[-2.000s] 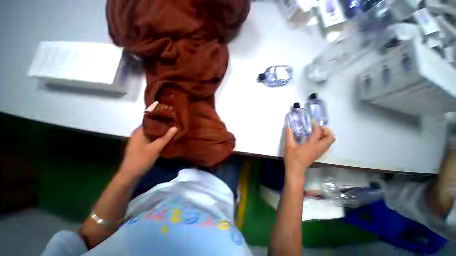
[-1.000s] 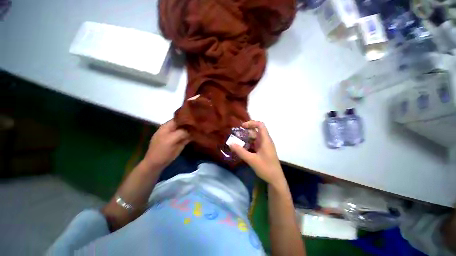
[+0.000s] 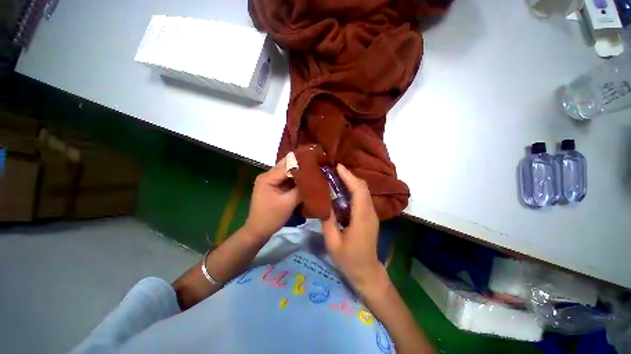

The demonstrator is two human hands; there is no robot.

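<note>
A rust-brown cloth (image 3: 346, 76) lies bunched on the white table and hangs to its front edge. My left hand (image 3: 272, 200) grips a fold of the cloth beside its small pale tag (image 3: 291, 163). My right hand (image 3: 354, 225) holds a small violet-tinted bottle (image 3: 336, 193) upright-slanted against that fold; its far side is hidden by the cloth and fingers. Two small bottles with black caps, one here (image 3: 538, 176) and one here (image 3: 571, 171), lie side by side on the table at right.
A row of white cartons (image 3: 204, 55) stands left of the cloth. A large clear bottle (image 3: 596, 90) lies at the right edge, below an open small carton (image 3: 603, 24). Brown boxes (image 3: 90, 176) are on the floor at left. White packaging and clear plastic (image 3: 571, 301) sit below the table edge.
My right hand has left the pair of bottles and brought a bottle to the cloth. My left hand has raised a cloth fold against it. The view has shifted right.
</note>
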